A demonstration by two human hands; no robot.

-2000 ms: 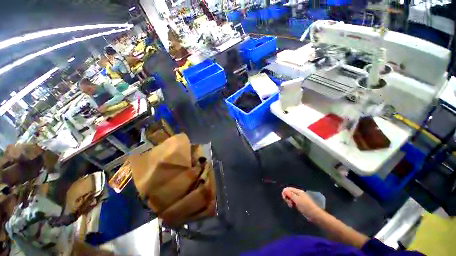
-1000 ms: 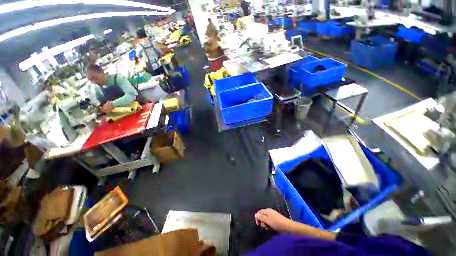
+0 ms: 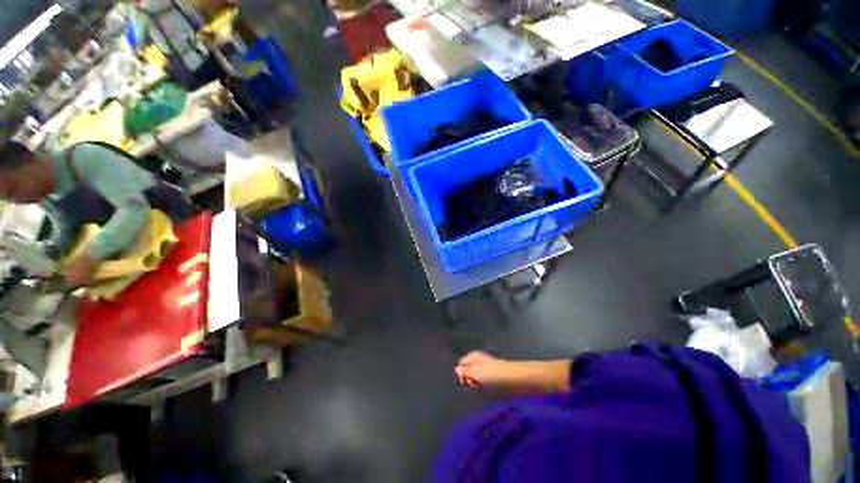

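My right hand (image 3: 479, 370) is small and slightly blurred at the lower middle, at the end of a purple sleeve. Its fingers are curled in and nothing shows in it. It touches nothing and is over the dark floor. My left hand is out of the picture. In front of me two blue bins stand side by side on a metal stand. The nearer bin (image 3: 504, 241) holds dark pieces and a clear plastic bag. The farther bin (image 3: 462, 108) also holds dark pieces.
At the left a person (image 3: 118, 203) handles yellow panels (image 3: 123, 259) beside a red-topped table (image 3: 141, 325). A cardboard carton (image 3: 306, 302) is beside that table. Another blue bin (image 3: 674, 66) is at the upper right. A black trolley or frame (image 3: 745, 292) is at the right.
The view has moved forward along the aisle. The two blue bins and the red-topped table look nearer. The bin and white-topped stand formerly close to my hand have left the view.
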